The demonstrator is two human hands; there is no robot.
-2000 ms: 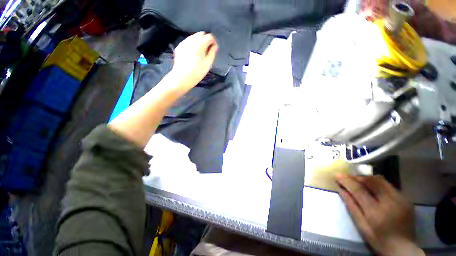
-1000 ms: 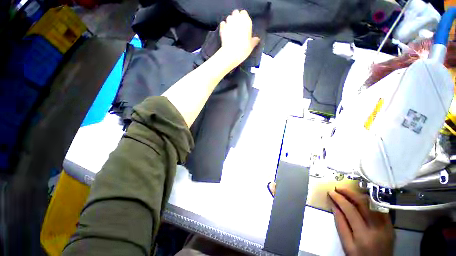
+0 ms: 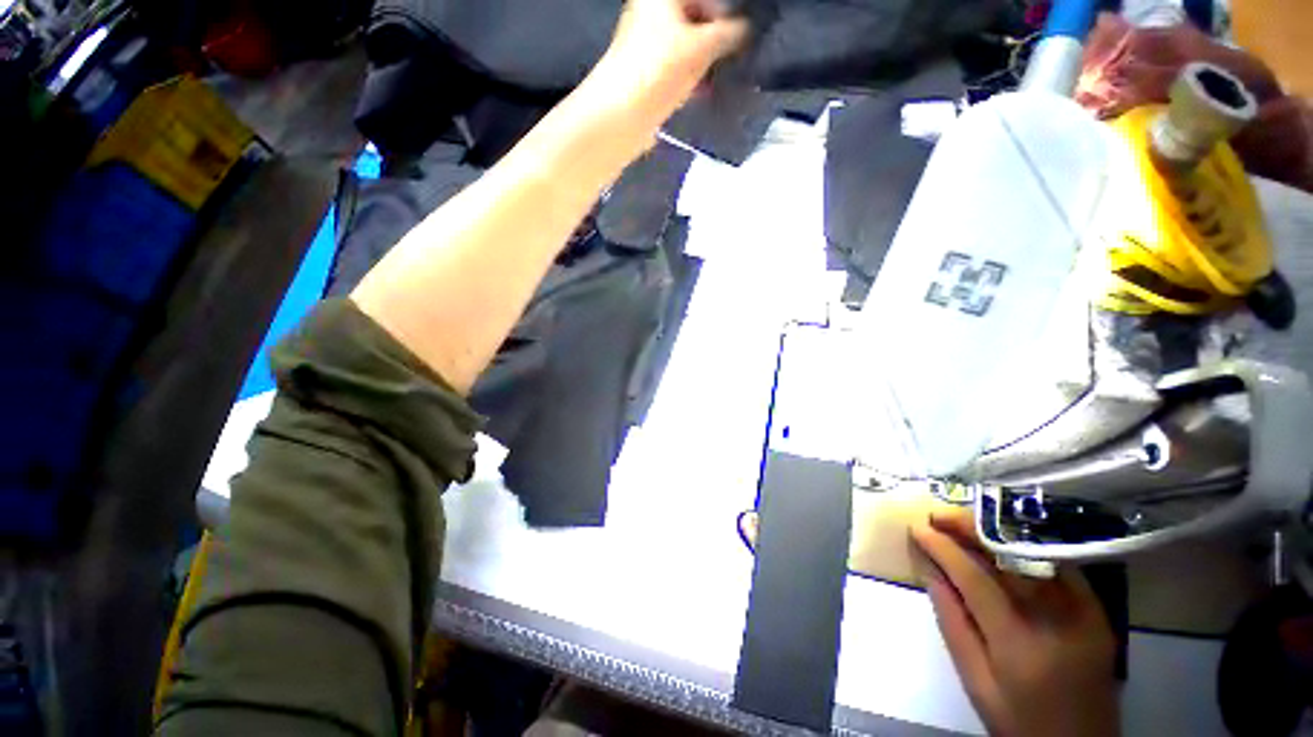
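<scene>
My left hand (image 3: 665,46) is at the top edge, partly cut off, reaching over the pile of dark fabric panels (image 3: 576,338). Its fingers are bent against dark cloth; whether they grip it is unclear. My right hand (image 3: 1025,634) rests with its fingertips on the pale needle plate (image 3: 886,536), beside the presser foot area; its palm side is hidden and no piece shows in it. A dark strip (image 3: 795,590) lies flat left of the plate, reaching the table's front edge. The sewing machine head (image 3: 994,288) is over the plate and hides the needle.
More dark pieces (image 3: 871,187) lie behind, left of the machine head. Yellow thread (image 3: 1188,216) is on the machine top. A dark round object (image 3: 1267,670) is at the lower right. Yellow (image 3: 180,137) and blue crates (image 3: 108,238) stand at left. The white table (image 3: 662,576) has a ruler-marked front edge.
My left hand has moved away from me and up across the panel pile. My right hand stays by the needle plate. The camera view has shifted; the dark strip still lies beside the plate.
</scene>
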